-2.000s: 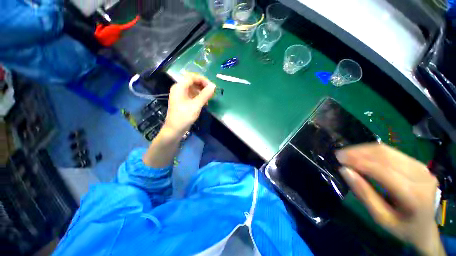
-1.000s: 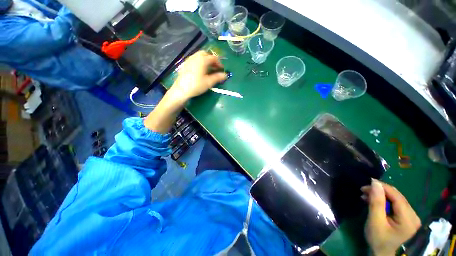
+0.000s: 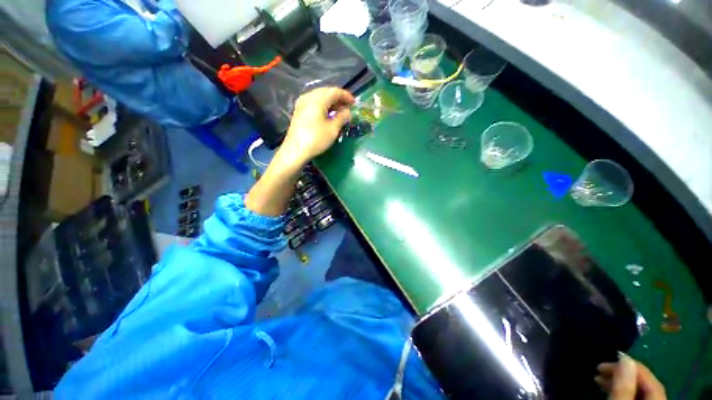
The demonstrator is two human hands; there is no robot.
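The black glossy tablet [image 3: 539,312] lies on the green bench at the lower right, with clear film showing along its edges and strong glare across it. My right hand [image 3: 631,381] is at the tablet's lower right edge, cut off by the picture's bottom; whether it holds anything cannot be told. My left hand [image 3: 320,121] is at the bench's far left end, its fingers bent beside small dark parts [image 3: 357,130]. Whether something is between its fingertips cannot be made out.
A white pointed strip [image 3: 392,163] lies right of my left hand. Clear plastic cups [image 3: 506,145] stand along the back near a blue triangle pick [image 3: 557,184]. An orange-brown flex cable [image 3: 669,306] lies at the right. A person in a blue smock [image 3: 129,62] is at upper left.
The view has shifted, so the bench things sit lower and further right. My left hand stays at the bench's left end, by the small parts. My right hand is now mostly out of the picture.
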